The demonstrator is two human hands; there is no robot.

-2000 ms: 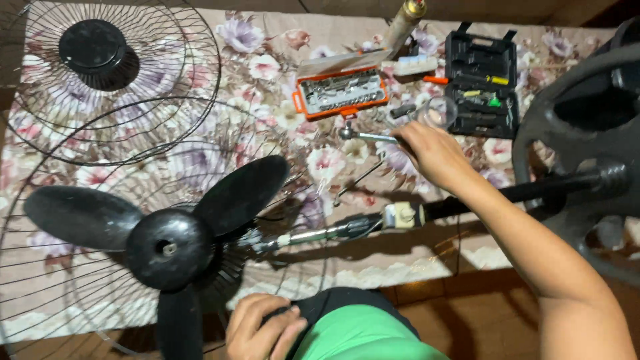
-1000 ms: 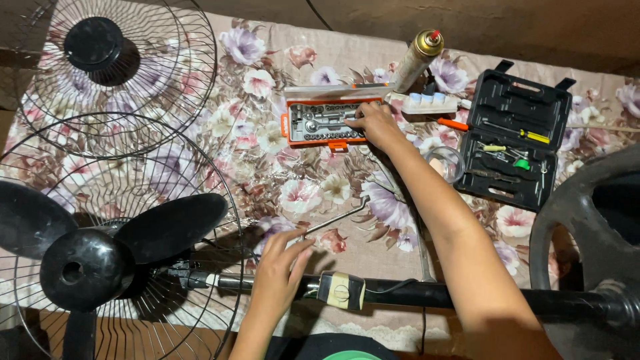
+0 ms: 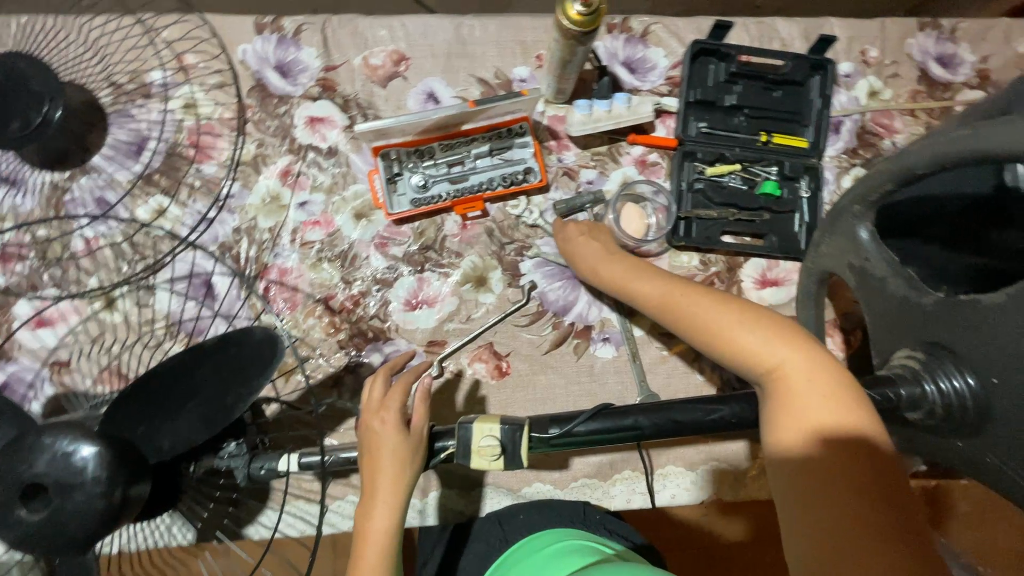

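My left hand [image 3: 394, 416] lies over the black fan pole beside the cream control box [image 3: 491, 442], its fingertips at the lower end of a bent box-end wrench [image 3: 484, 330]; whether they grip it is unclear. My right hand [image 3: 582, 240] is at several wrenches [image 3: 534, 216] near a dark cylindrical tool [image 3: 579, 204] and a clear round container [image 3: 641, 214]; its fingers are mostly hidden. The orange socket set [image 3: 460, 172] is open, with a ratchet [image 3: 456, 178] inside. Another wrench [image 3: 632, 356] leans towards the pole. Black fan blades [image 3: 196, 392] are at the left.
Wire fan guards [image 3: 240, 152] spread over the left side. A black tool case [image 3: 752, 148], an orange-handled screwdriver [image 3: 652, 142], a power strip [image 3: 610, 116] and a spray can [image 3: 572, 56] stand at the back. The fan's round base [image 3: 868, 264] is at the right.
My right hand has left the socket set and moved towards me, to the wrenches beside the clear container. The ratchet, near my right hand two seconds ago, lies in the set. The view has shifted.
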